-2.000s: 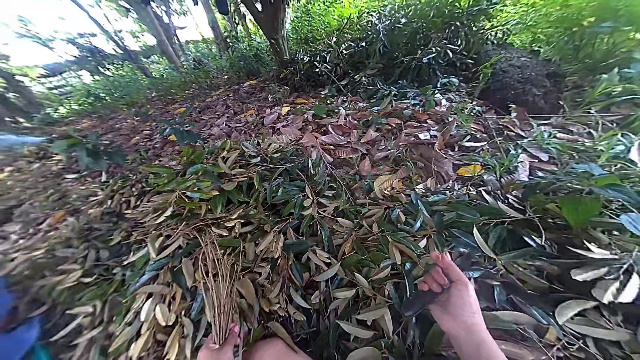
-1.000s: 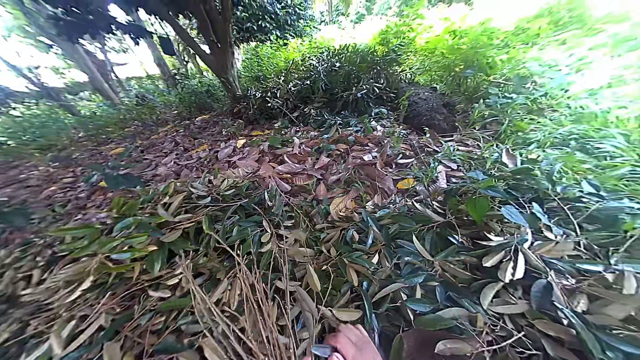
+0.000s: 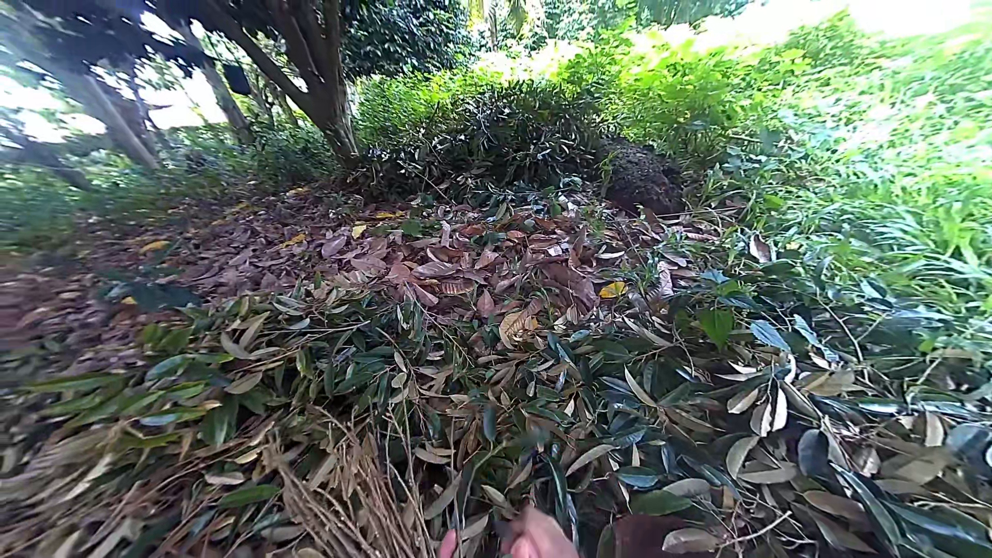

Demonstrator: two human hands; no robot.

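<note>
My right hand [image 3: 539,535] is blurred at the bottom edge, just right of a bundle of thin bare stems [image 3: 353,488]. Its fingers look curled around a small dark object that I cannot make out. Of my left hand only a fingertip [image 3: 447,545] shows, at the right side of the stem bundle; the rest is out of view. Leafy cut branches [image 3: 403,387] with green and pale brown leaves lie all about both hands.
Dry brown fallen leaves [image 3: 465,271] cover the ground beyond the branches. A tree trunk [image 3: 329,108] stands at the back left, a dark mound [image 3: 639,178] at the back right. Tall green grass [image 3: 914,170] grows along the right side.
My right hand has moved from the right, where it held a dark object, to beside the stem bundle. Less of my left hand shows. The view has swung to the right.
</note>
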